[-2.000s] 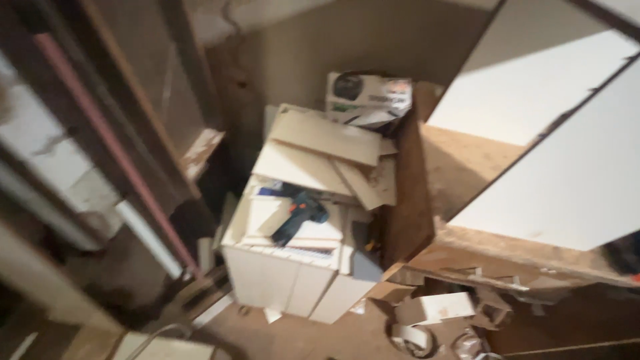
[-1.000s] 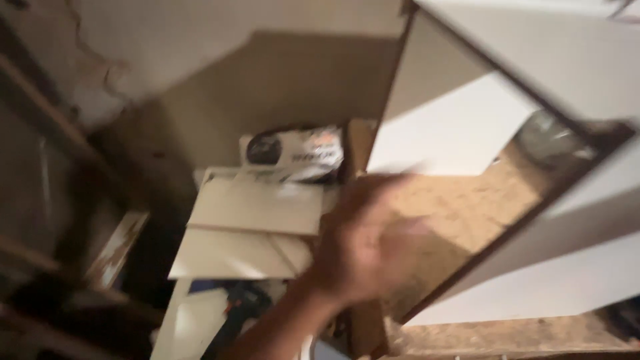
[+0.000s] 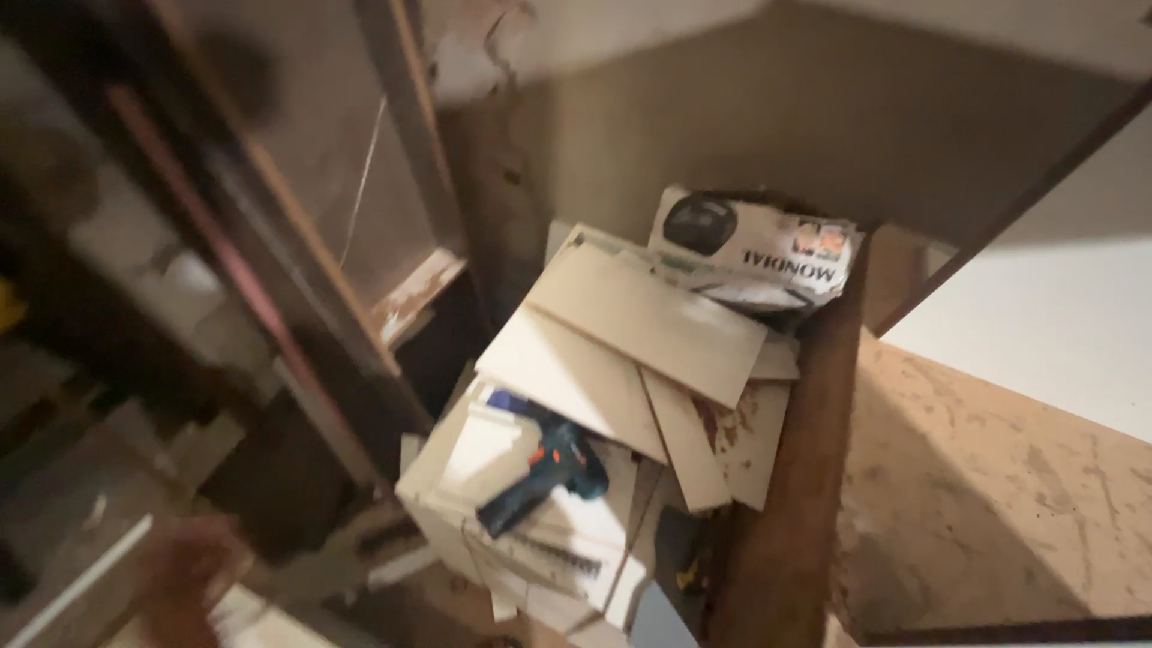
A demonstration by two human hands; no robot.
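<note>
At the lower left a blurred reddish-brown shape (image 3: 189,576) looks like my left hand; its fingers and anything in them cannot be made out. My right hand is out of view. A dark blue-green cordless drill (image 3: 549,468) with orange marks lies on a stack of pale boards and boxes, apart from that shape. Behind the drill, several cream panels (image 3: 648,319) overlap at angles. A worn Mondial cardboard box (image 3: 756,243) rests at the back of the stack.
A wooden cabinet base (image 3: 981,486) with a white upright panel (image 3: 1053,315) stands at the right, its brown side edge close to the stack. Dark wooden frame pieces (image 3: 297,234) lean at the left. A cracked wall (image 3: 648,135) is behind.
The hand that was blurred in front of the panels and cabinet edge a second ago has left that spot. The view has swung, showing more of the left side.
</note>
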